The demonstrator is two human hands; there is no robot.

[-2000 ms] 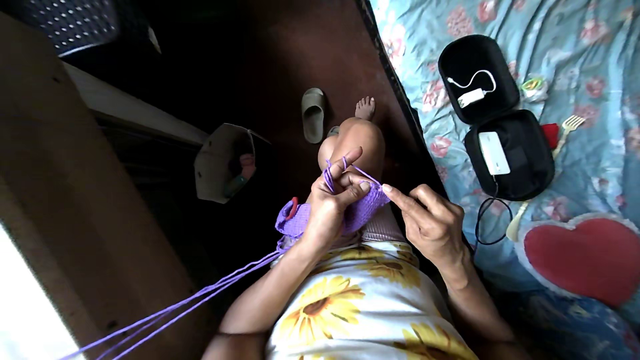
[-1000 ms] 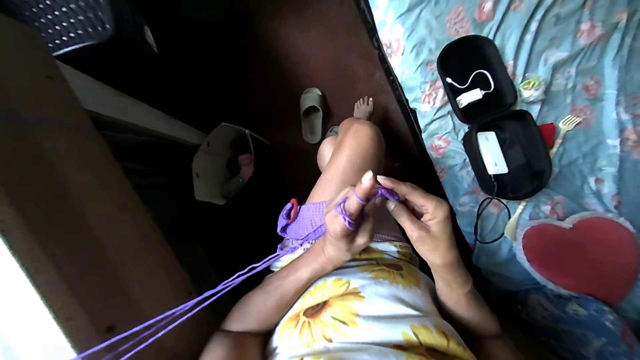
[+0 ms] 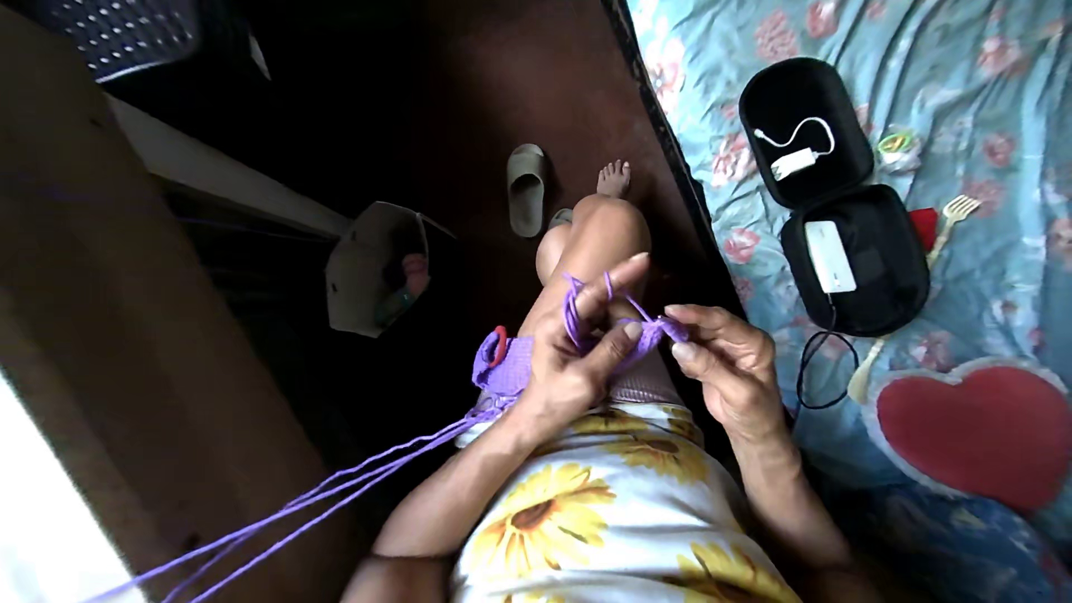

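Purple yarn [image 3: 572, 311] loops round the raised index finger of my left hand [image 3: 578, 352], whose thumb pinches the edge of a purple crocheted piece [image 3: 507, 367]. The piece hangs over my lap to the left, with a small red item [image 3: 499, 346] at its edge. My right hand [image 3: 727, 360] is close on the right, its thumb and fingertips closed at the yarn stitches; a hook cannot be made out clearly there. Several purple strands [image 3: 335, 490] run from the piece to the lower left.
On the right, a bed with a floral sheet [image 3: 729, 201] holds an open black case [image 3: 909, 276], a fork [image 3: 955, 213] and a red heart-shaped cushion [image 3: 971, 427]. A slipper [image 3: 527, 191] and an open container [image 3: 356, 280] stand on the floor. A wooden surface [image 3: 126, 335] lies left.
Both hands are a little lower than two seconds ago. Since one second ago they have moved slightly apart, and the worked edge shows between them.
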